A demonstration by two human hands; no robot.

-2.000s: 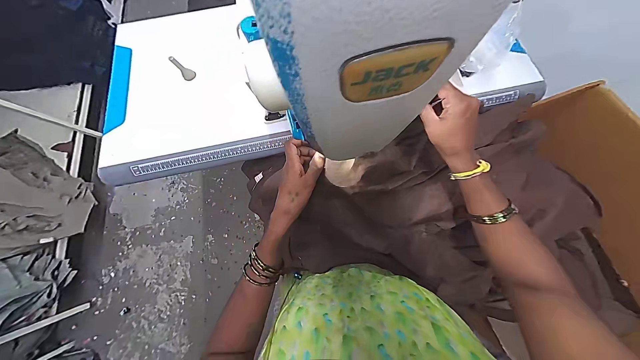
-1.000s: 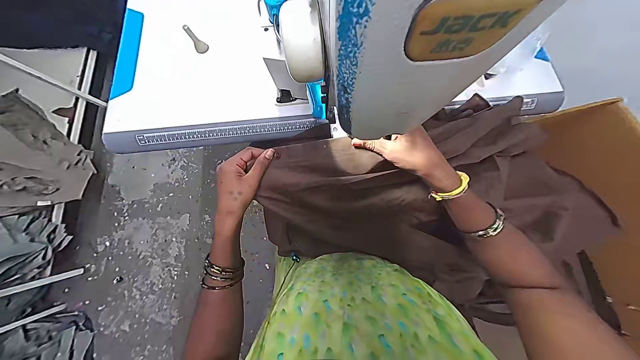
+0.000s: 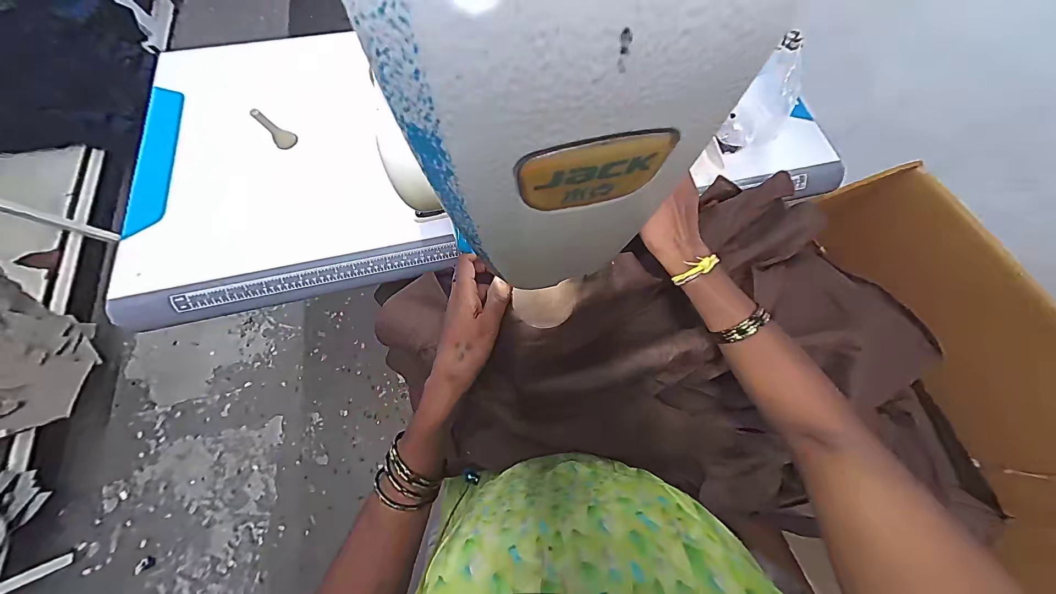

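A white and blue Jack sewing machine head [image 3: 577, 99] fills the upper middle and hides its needle area. Dark brown fabric [image 3: 594, 388] hangs in folds from the machine's front edge over my lap. My left hand [image 3: 474, 322] pinches the fabric's edge between thumb and fingers, just left of the machine head's lower end. Behind the head's right side is my right hand [image 3: 676, 223], partly covered; its fingertips are hidden, and the brown fabric lies against it. A light spot falls on the cloth between the hands.
The white machine bed [image 3: 272, 206] carries a printed ruler and a small spoon-shaped item [image 3: 275, 130]. A cardboard box [image 3: 940, 239] with brown cloth stands at the right. Clear plastic [image 3: 763, 107] lies behind the machine. Grey cloth pieces [image 3: 41, 355] are at the far left.
My left hand has moved right, from the fabric's left corner to beside the machine head. My right hand, in front of the head one second ago, is now partly behind it. The view has shifted.
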